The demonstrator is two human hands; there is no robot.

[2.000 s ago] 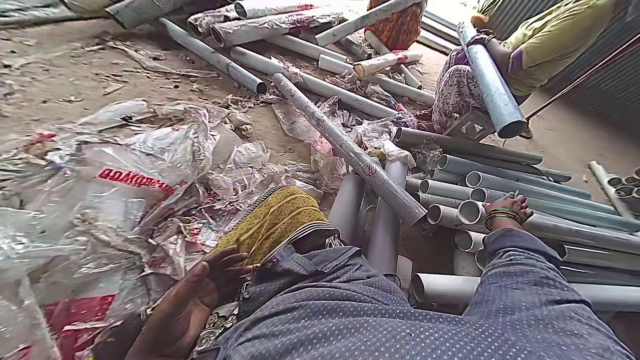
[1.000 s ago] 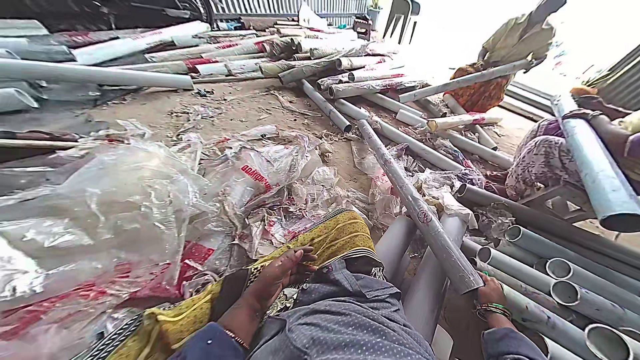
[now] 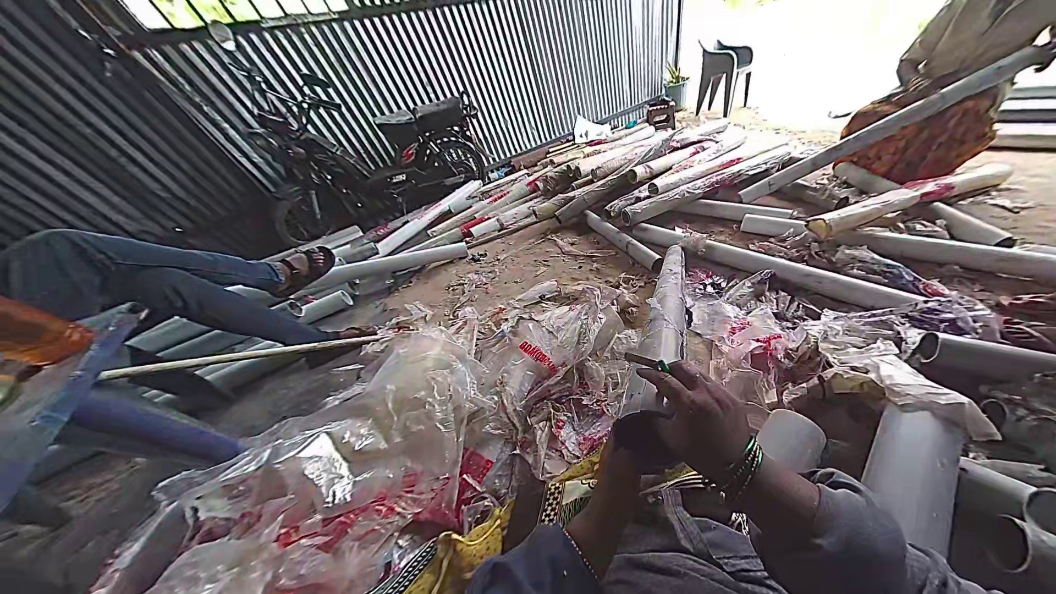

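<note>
A grey plastic pipe (image 3: 667, 309) with thin film on it points away from my lap. My left hand (image 3: 639, 441) is around its near end. My right hand (image 3: 701, 408), with bangles at the wrist, is over the pipe and holds a small thin dark tool (image 3: 647, 361), perhaps a blade, between its fingers. Crumpled clear plastic wrapping (image 3: 412, 412) with red print lies to the left of the pipe, and more wrapping (image 3: 742, 330) lies to its right. A yellow patterned cloth (image 3: 470, 553) is beside my lap.
Wrapped pipes (image 3: 594, 177) are piled ahead; bare grey pipes (image 3: 916, 478) lie at my right. One person's legs (image 3: 165, 272) stretch in from the left, and another person (image 3: 949, 91) at the back right holds a long pipe (image 3: 891, 124). Motorcycles (image 3: 429, 144) stand by the corrugated wall (image 3: 536, 74).
The view has swung left. The pipe's near end has come to my lap, between my hands. My right hand has moved from the pipe stack onto this pipe; my left hand has come to it too.
</note>
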